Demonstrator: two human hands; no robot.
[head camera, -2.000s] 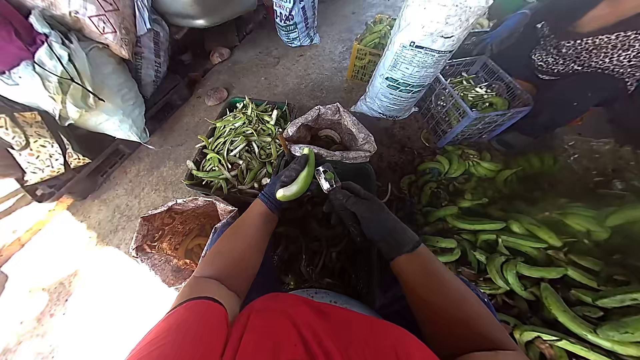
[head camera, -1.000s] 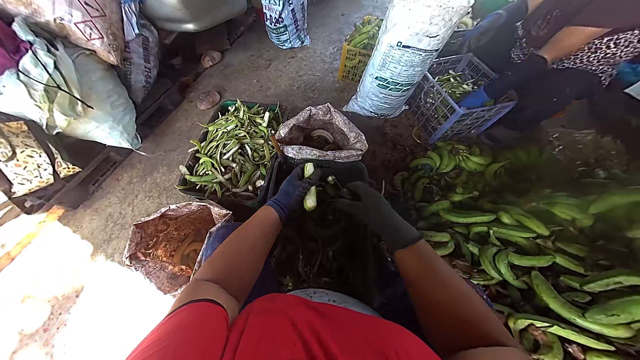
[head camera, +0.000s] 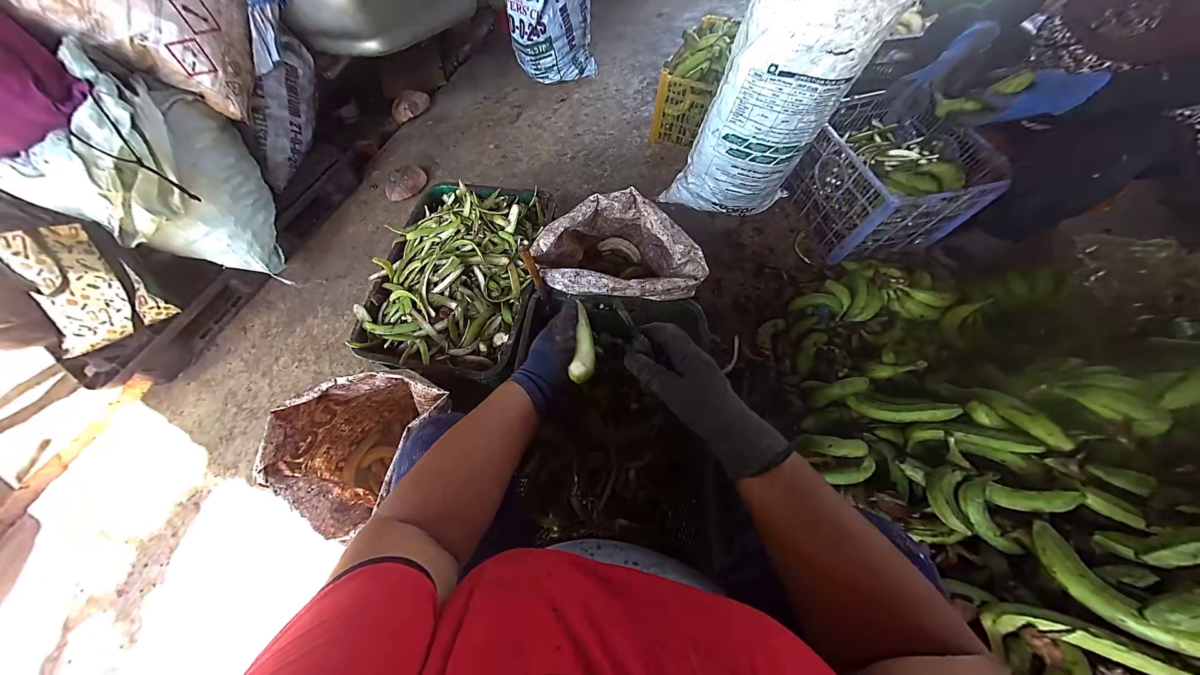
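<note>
In a blue glove, my left hand (head camera: 553, 356) grips a partly peeled green plantain (head camera: 582, 345), held upright over a dark crate. My right hand (head camera: 689, 394), in a dark grey glove, is just right of it, fingers closed around a small thin tool (head camera: 626, 317) that is too dark to name surely. An open woven sack (head camera: 656, 283) stands just beyond my hands. To its left is a dark green crate (head camera: 375, 323) heaped with green peels (head camera: 459, 272). Shadow hides much of what lies below my hands.
Many green plantains (head camera: 905, 408) lie piled at the right. A second open sack (head camera: 281, 441) stands at lower left. Beyond are a tall white sack (head camera: 750, 122), a purple-blue crate (head camera: 877, 220) and a yellow crate (head camera: 677, 111). A co-worker's gloved hand (head camera: 947, 70) is at upper right.
The plantain in my left hand was largely green two seconds ago and now shows more pale flesh. The co-worker's gloved hand has moved up from the purple-blue crate's edge.
</note>
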